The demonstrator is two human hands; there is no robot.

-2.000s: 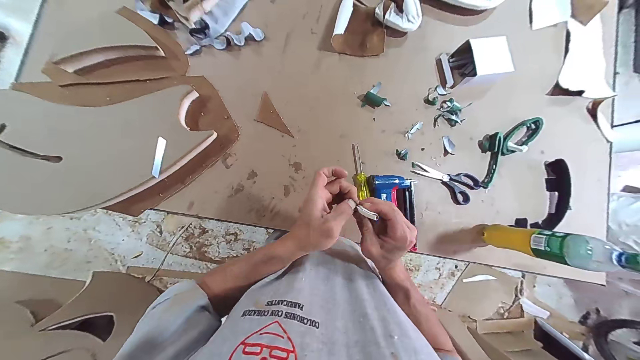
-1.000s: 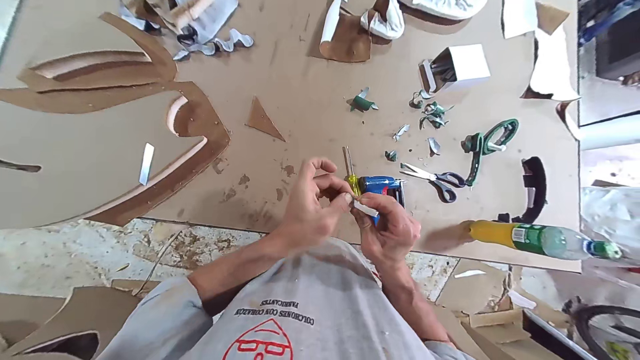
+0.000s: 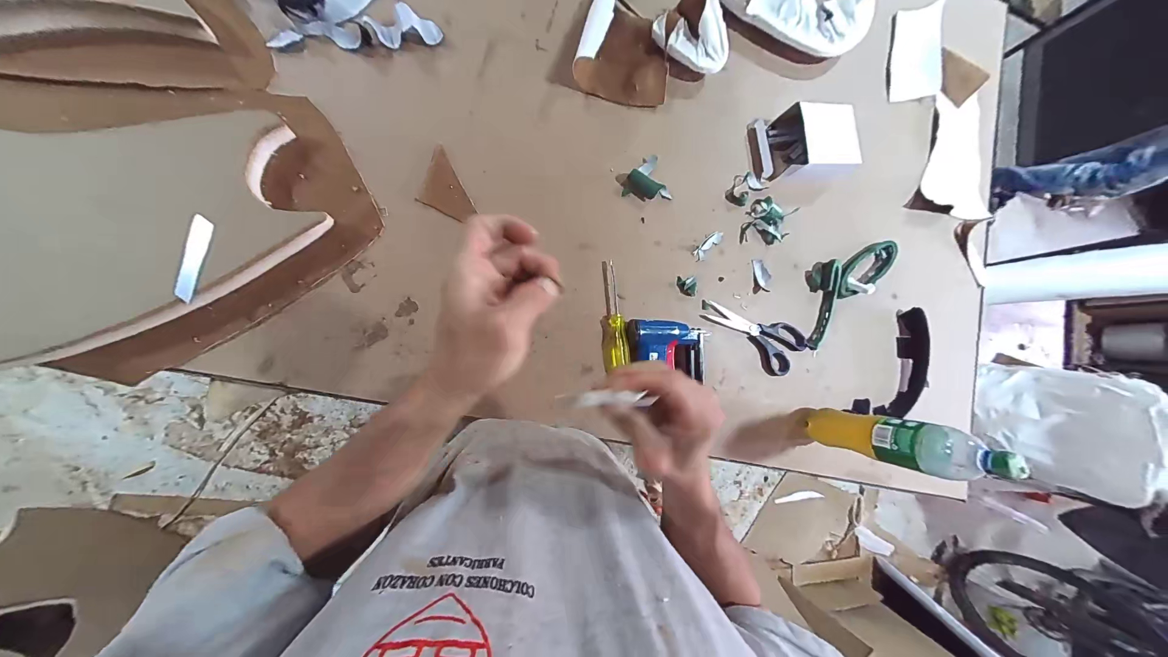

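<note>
My right hand [image 3: 663, 415] pinches a small pale strip [image 3: 613, 399], blurred, near the table's front edge. To its left my left hand [image 3: 497, 306] is raised with curled fingers, thumb near the fingertips; whether something tiny is between them cannot be told. Just beyond the right hand lie a yellow-handled screwdriver [image 3: 616, 342] and a blue staple gun [image 3: 664, 342]. Scissors with dark handles [image 3: 757, 333] rest to their right, beside a coiled green strap [image 3: 826, 283]. Green and white scraps [image 3: 765, 221] are scattered farther back.
A green and yellow bottle [image 3: 912, 444] lies near the front right corner by a black curved strap [image 3: 912, 360]. An open white box [image 3: 826, 137] stands farther back. Large cut board pieces [image 3: 338, 196] cover the left, with a brown triangular scrap [image 3: 445, 185] nearby. A bicycle wheel [image 3: 1013, 584] shows below right.
My hands were together at the pale strip in both earlier frames. Now they are apart, the left one off to the left, and the strip remains in the right.
</note>
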